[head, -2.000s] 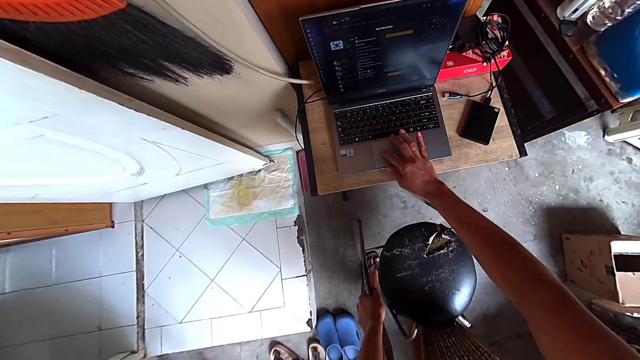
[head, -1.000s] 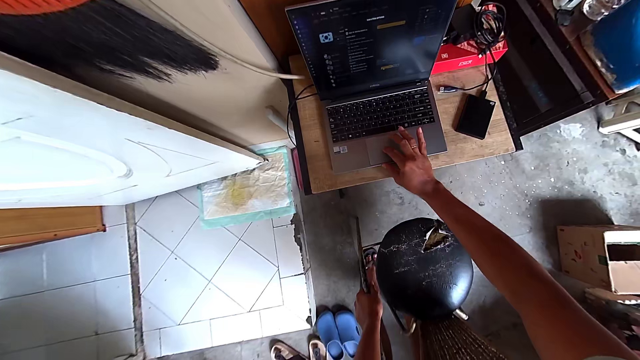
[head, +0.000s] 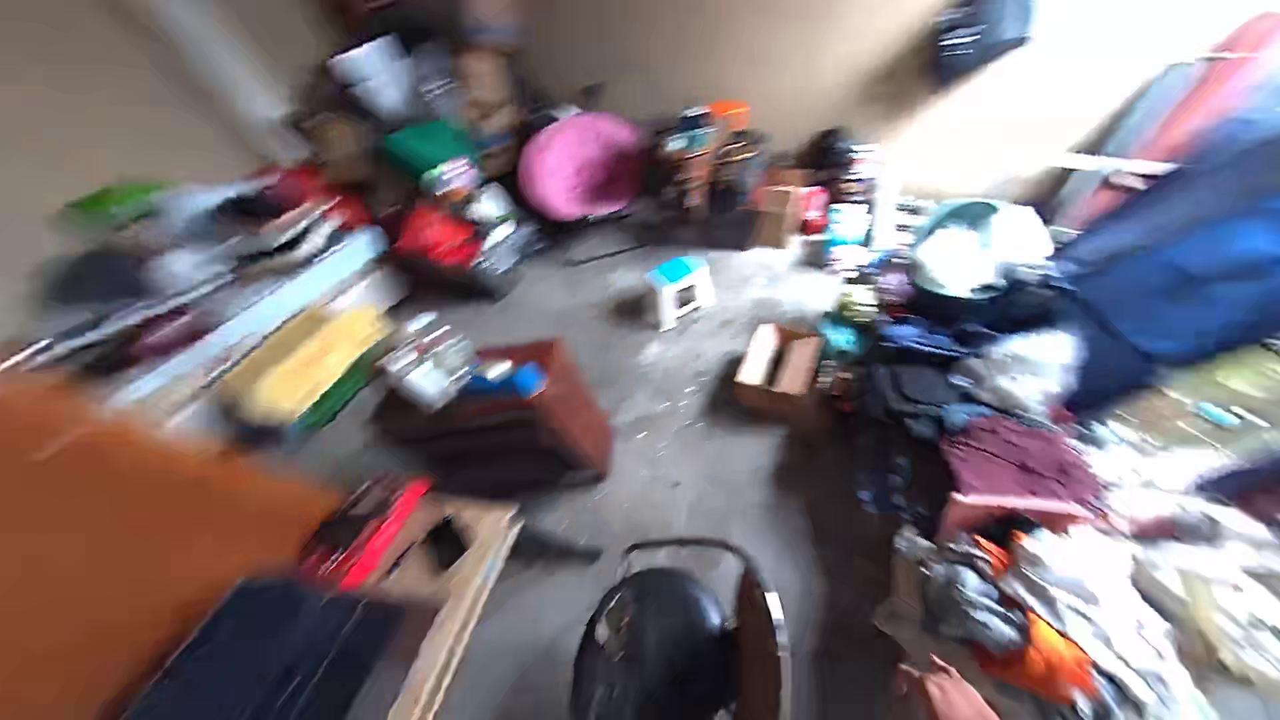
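The view is strongly blurred. My right hand (head: pixel 945 690) is partly visible at the bottom edge, right of centre; its fingers are too blurred to tell whether it holds anything. It is near a heap of cloth and bags. My left hand is out of view. The black round seat of a chair (head: pixel 655 645), with a curved metal frame, stands at the bottom centre. At the lower left are the dark laptop (head: pixel 265 650), the wooden table (head: pixel 455 625), a red box (head: pixel 385 535) and a small black object (head: pixel 447 542) on the table.
A dark red-brown cabinet (head: pixel 575 410) stands beyond the table. An open cardboard box (head: pixel 780 368) and a small white stool with a blue top (head: pixel 681 290) are on the grey floor. Clothes (head: pixel 1020 460) and bags are piled at the right. A pink round object (head: pixel 582 165) is by the back wall.
The view has swung away from the laptop to the wider room. My right hand, earlier on the laptop's palm rest, is off it at the lower right. My left hand has left view.
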